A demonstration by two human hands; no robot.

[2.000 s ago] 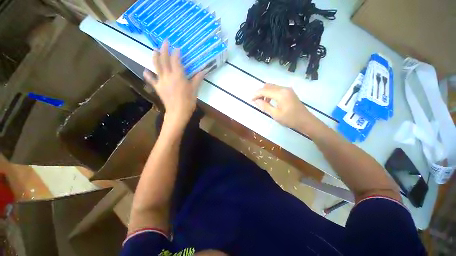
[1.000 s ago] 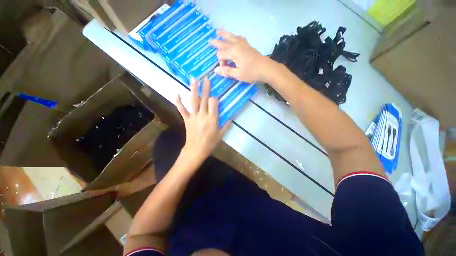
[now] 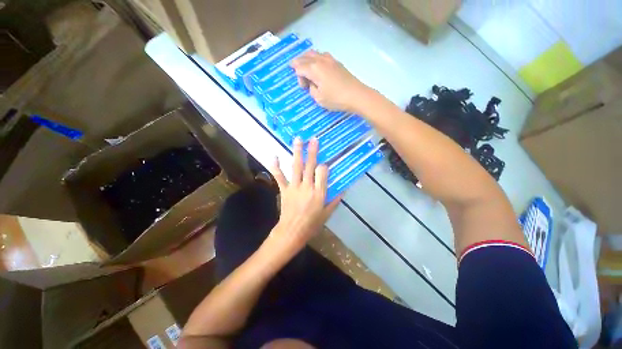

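Note:
A row of blue and white retail boxes (image 3: pixel 293 102) stands on the white table (image 3: pixel 402 225) in front of me, with the printed face of the farthest one showing. My left hand (image 3: pixel 303 191) rests with spread fingers against the near end and side of the row. My right hand (image 3: pixel 324 78) is on top of the row towards its far end, fingers bent; whether it grips a box is hidden. A tangled heap of black cables (image 3: pixel 450 129) lies right of the row, partly behind my right forearm.
Flat retail boxes (image 3: pixel 537 232) and a white label strip (image 3: pixel 578 272) lie at the right. A brown carton (image 3: pixel 580 129) and yellow paper (image 3: pixel 551 67) are behind. An open floor carton holding a dark mass (image 3: pixel 157 187) stands left; another open carton (image 3: pixel 82 307) is below.
My right hand has crossed from the table's front edge to the box row, then moved towards its far end. My left hand stays at the near end. The view has shifted, and the phone is out of it.

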